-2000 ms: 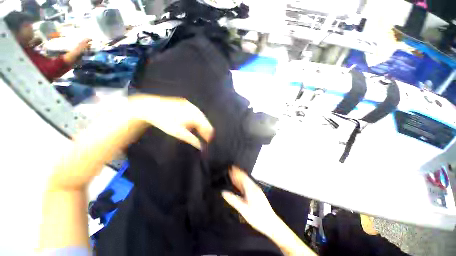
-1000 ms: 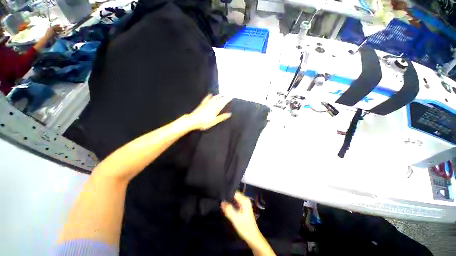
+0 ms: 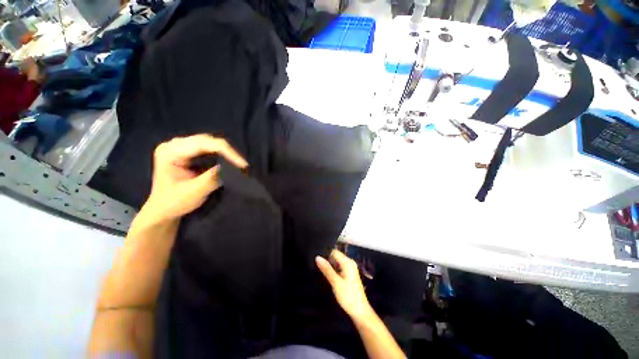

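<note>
A large black garment [image 3: 210,77] lies left of the sewing machine and drapes down over the table's front edge towards my lap. A flat greyish-black part [image 3: 319,147] of it reaches right, its end close to the presser foot and needle area [image 3: 403,126]. My left hand [image 3: 203,172] is bent over the cloth with curled fingers, pinching a raised fold. My right hand [image 3: 343,277] is lower, by the cloth near the table's front edge, thumb and fingers apart, with no cloth visibly between them.
The white sewing machine [image 3: 455,87] carries two black strips [image 3: 515,80]. A short black strip [image 3: 496,165] lies under its arm. A blue crate [image 3: 343,34] stands behind. Red-handled snips [image 3: 623,217] lie at the right. Blue cloth [image 3: 87,80] and a person's red sleeve [image 3: 15,98] are at the left.
My left hand has moved left and down from the flat part and now lifts a fold. The flat part now points right towards the needle. My right hand has moved slightly up and opened.
</note>
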